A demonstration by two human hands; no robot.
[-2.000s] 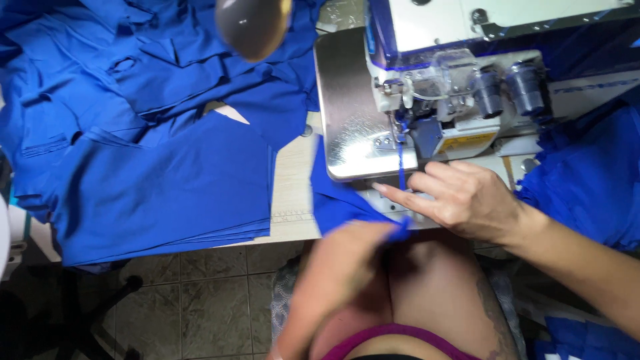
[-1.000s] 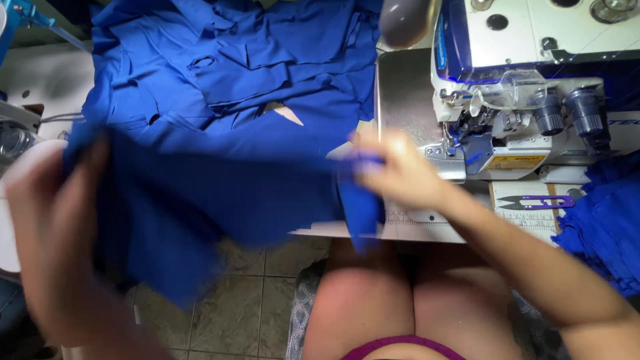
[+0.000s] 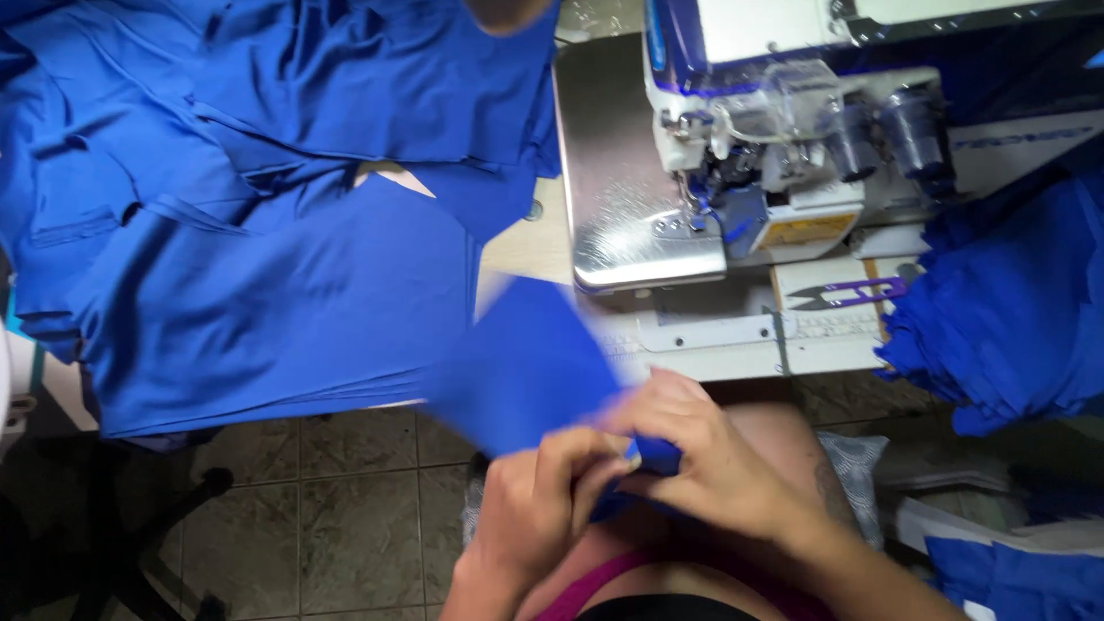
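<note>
Both hands meet over my lap, at the table's front edge. My left hand (image 3: 552,500) pinches a blue fabric piece (image 3: 535,362) between thumb and fingers. Close beside it, my right hand (image 3: 690,448) grips a bunched part of the same blue cloth. The piece's flat part is blurred and fans out up and left of the fingers, over the table edge. Above the hands stands an overlock sewing machine (image 3: 776,172) with a shiny metal bed plate (image 3: 612,172); a short blue strip shows near its presser foot.
Stacked blue fabric panels (image 3: 285,302) cover the left of the table. Purple-handled thread snips (image 3: 849,293) lie right of the machine's front, near a blue fabric heap (image 3: 1018,293) hanging over the edge. More blue cloth (image 3: 992,569) is at lower right. A chair base (image 3: 112,552) stands on the tiled floor.
One second ago my hands were wide apart with blue cloth spread between them; now they are together over my lap, holding cloth. Two seconds ago my right hand was by the machine's bed.
</note>
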